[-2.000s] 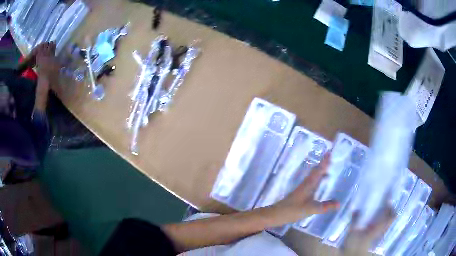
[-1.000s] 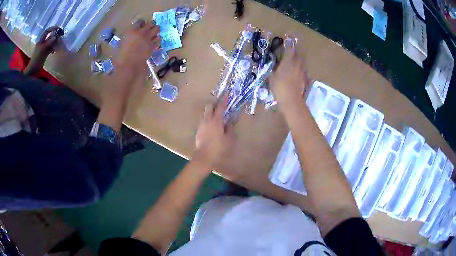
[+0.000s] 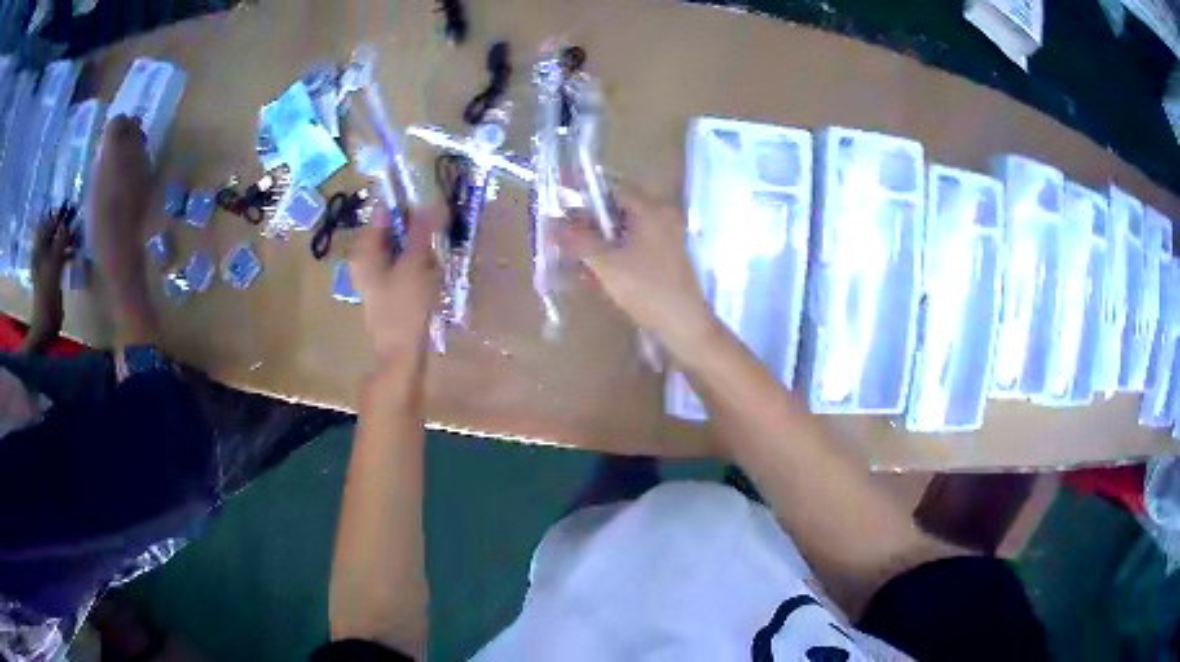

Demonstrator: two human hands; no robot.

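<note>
Long bagged stick parts (image 3: 474,239) in shiny clear sleeves lie spread on the brown bench in front of me, mixed with black coiled cables (image 3: 491,83). My left hand (image 3: 397,278) is at the left side of this pile, blurred, with its fingers closed on a bagged stick part (image 3: 386,136) that points away from me. My right hand (image 3: 634,259) is at the pile's right side, fingers around the lower end of another bagged stick part (image 3: 591,155). My fingertips are partly hidden. White compartment trays (image 3: 864,278) lie in a row to the right, the farther ones overlapping.
At the left, a co-worker's hands (image 3: 119,213) are by more trays (image 3: 145,97). Between us lie small blue-purple packets (image 3: 241,265), a light blue packet (image 3: 304,136) and black cables (image 3: 339,223). A white box (image 3: 1009,26) is on the dark green surface at the top right.
The view has turned and shifted. My hands, together at the denser pile a second ago, are now farther apart, and the pile is more spread out. The co-worker's arm has drawn back to the trays.
</note>
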